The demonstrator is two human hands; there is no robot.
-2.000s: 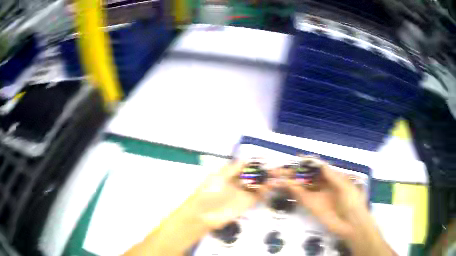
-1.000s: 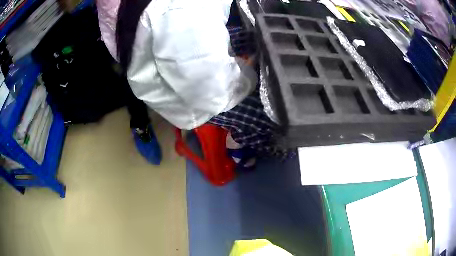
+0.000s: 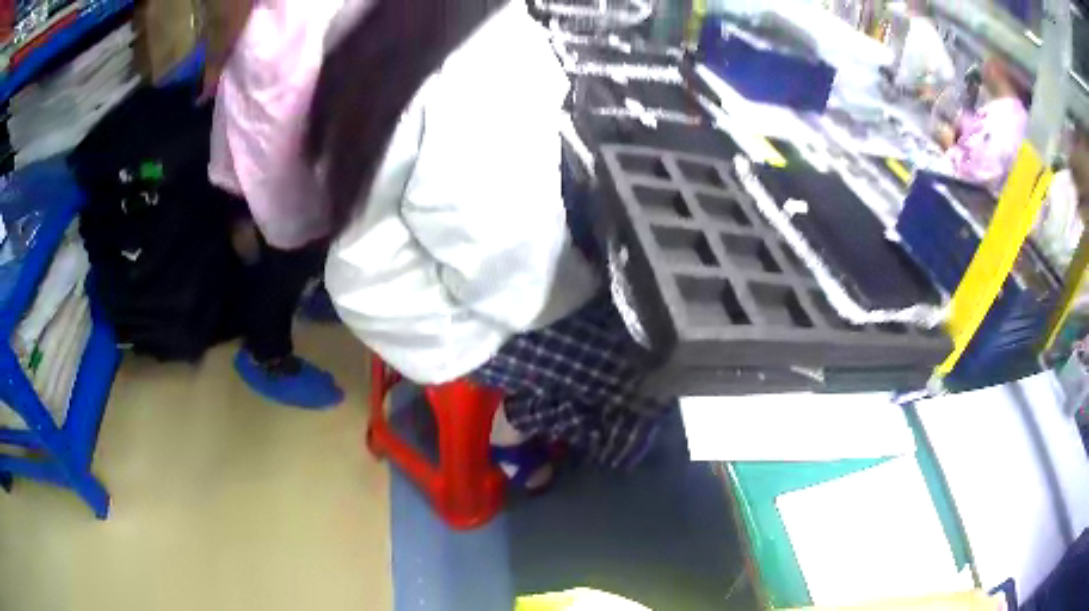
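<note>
Neither of my hands is in view. Nearest in front of me at the lower right is a green mat (image 3: pixel 762 531) with a white paper sheet (image 3: pixel 872 531) on it. A blank white strip (image 3: pixel 794 427) lies along its far edge. Behind it stands a dark grey foam tray (image 3: pixel 717 346) with several square pockets that look empty. A black flat pad (image 3: pixel 836 227) with shiny clear edging lies on the tray's right side. No watch head can be made out.
A seated person in a white top (image 3: pixel 478 215) is on a red stool (image 3: pixel 463 460) left of the bench. Another person in pink (image 3: pixel 281 131) stands behind. A blue shelf (image 3: pixel 54 406) is at far left. A yellow post (image 3: pixel 997 257) and white board (image 3: pixel 1015 477) are at right.
The view has swung left from the tray, where both my hands held lit watch heads, to the aisle. My hands have left the picture. More of the neighbouring bench shows now.
</note>
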